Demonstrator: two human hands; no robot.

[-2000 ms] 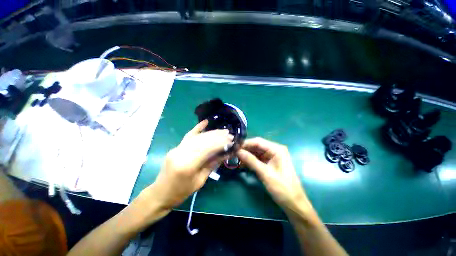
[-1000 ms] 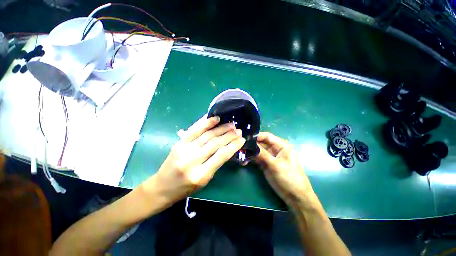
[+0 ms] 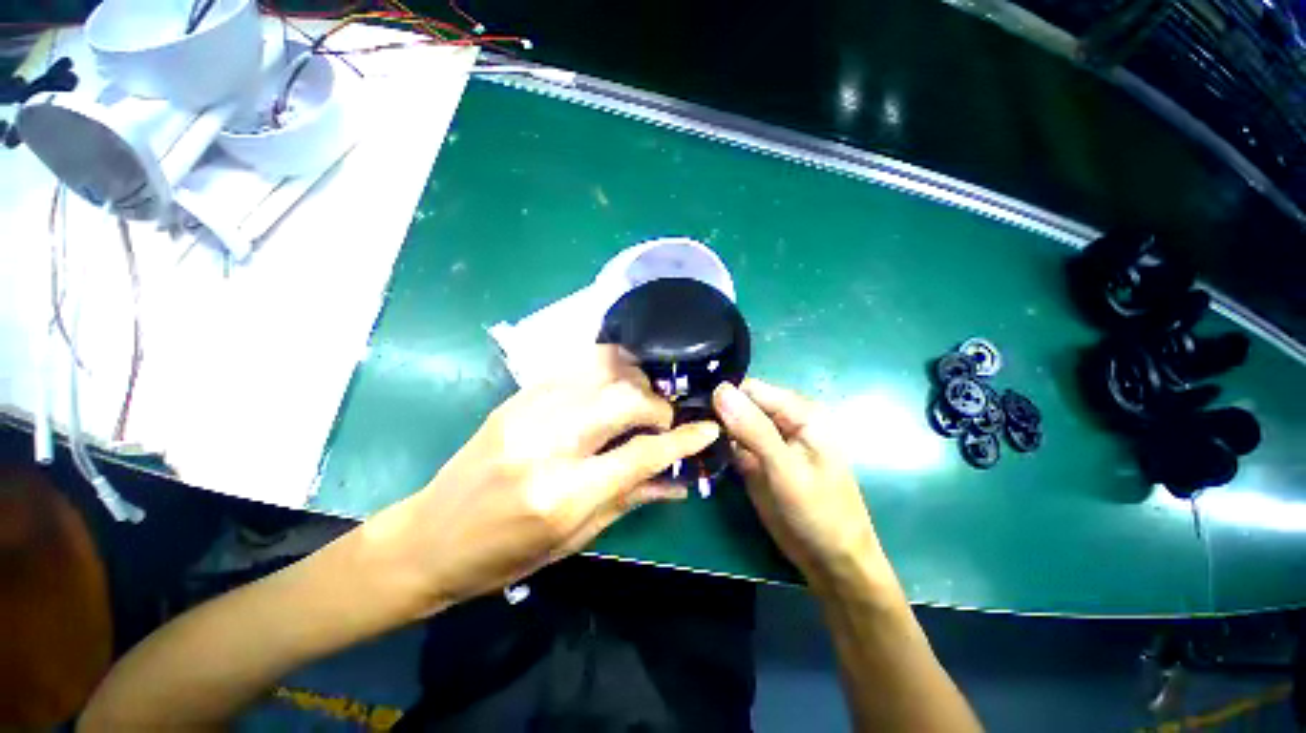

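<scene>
A glossy black inner shell (image 3: 673,322) is between my hands, with its rounded side up. A white housing (image 3: 573,322) lies behind and left of it on the green mat, its round cup partly covered by the shell. My left hand (image 3: 552,465) grips the shell's near left side with bent fingers. My right hand (image 3: 788,465) pinches the near right side with thumb and fingers. Small pale and reddish bits show at the shell's open near end; my fingers hide most of it. A white plug end (image 3: 517,591) shows below my left wrist.
Black retaining rings (image 3: 974,401) lie on the mat (image 3: 859,287) at right. Larger black shells (image 3: 1167,365) are heaped far right. White housings (image 3: 172,57) with wires stand on a white sheet (image 3: 344,258) at left. A dark conveyor belt (image 3: 802,86) runs beyond.
The view has shifted, so the white sheet and housings sit higher. The black shell now shows its smooth rounded side, and more of the white housing behind it is visible. Both hands stay on the shell.
</scene>
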